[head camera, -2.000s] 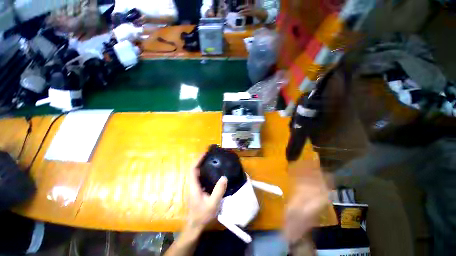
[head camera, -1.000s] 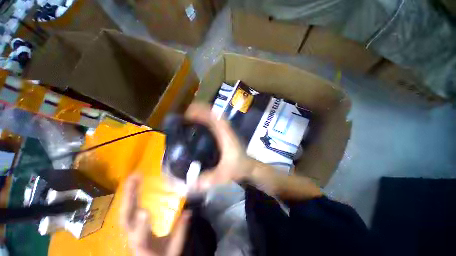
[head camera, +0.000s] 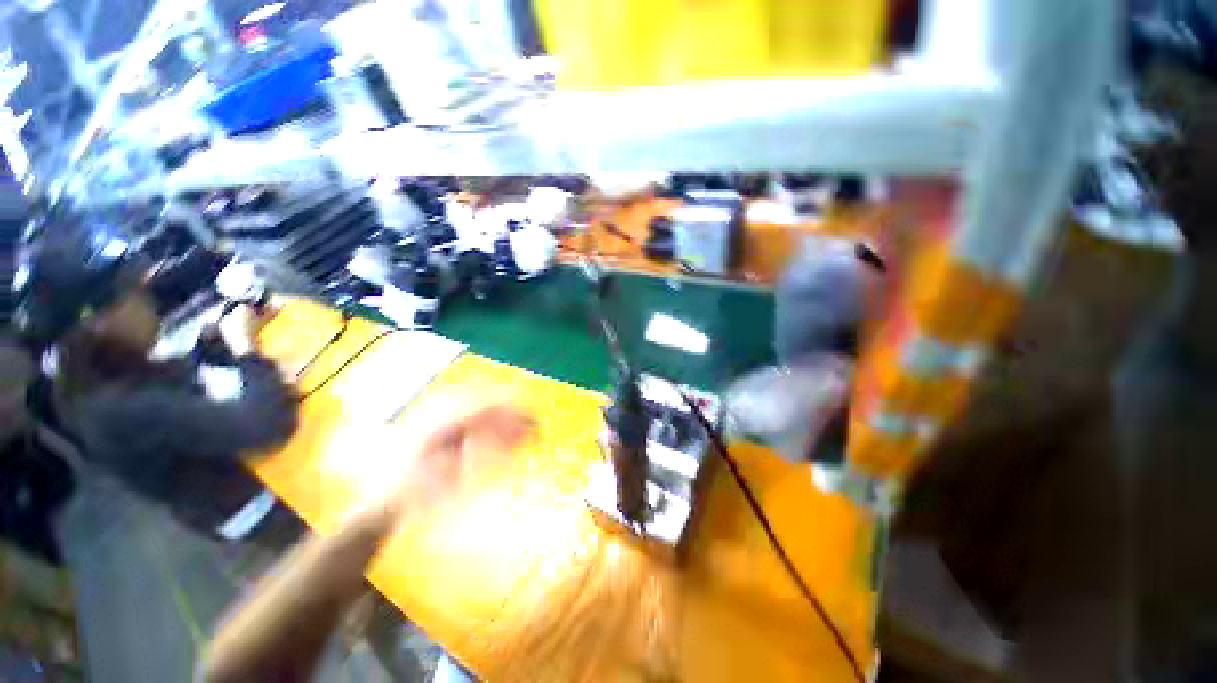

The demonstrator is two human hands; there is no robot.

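Observation:
My left hand [head camera: 467, 447] is blurred, reaching over the orange bench [head camera: 534, 494] from the lower left; its fingers look apart and nothing shows in it. A blurred brownish patch below the screw feeder may be my right hand, but I cannot tell. The silver-grey screw feeder [head camera: 678, 467] stands on the bench. The black electric screwdriver [head camera: 631, 454] hangs upright in front of it, overlapping its left part. The black-and-white camera unit seen earlier in my hand cannot be made out.
A pale sheet [head camera: 417, 371] lies on the bench. A person in dark sleeves [head camera: 174, 427] works at its left end. A green surface [head camera: 534, 327] lies behind. A white frame post [head camera: 1028, 134] with orange tape stands right, under a yellow bin [head camera: 707, 40]. A black cable crosses the bench right.
The view has swung from the floor cartons back left to the bench. The black-and-white unit is out of sight. My left hand now stretches over the bench.

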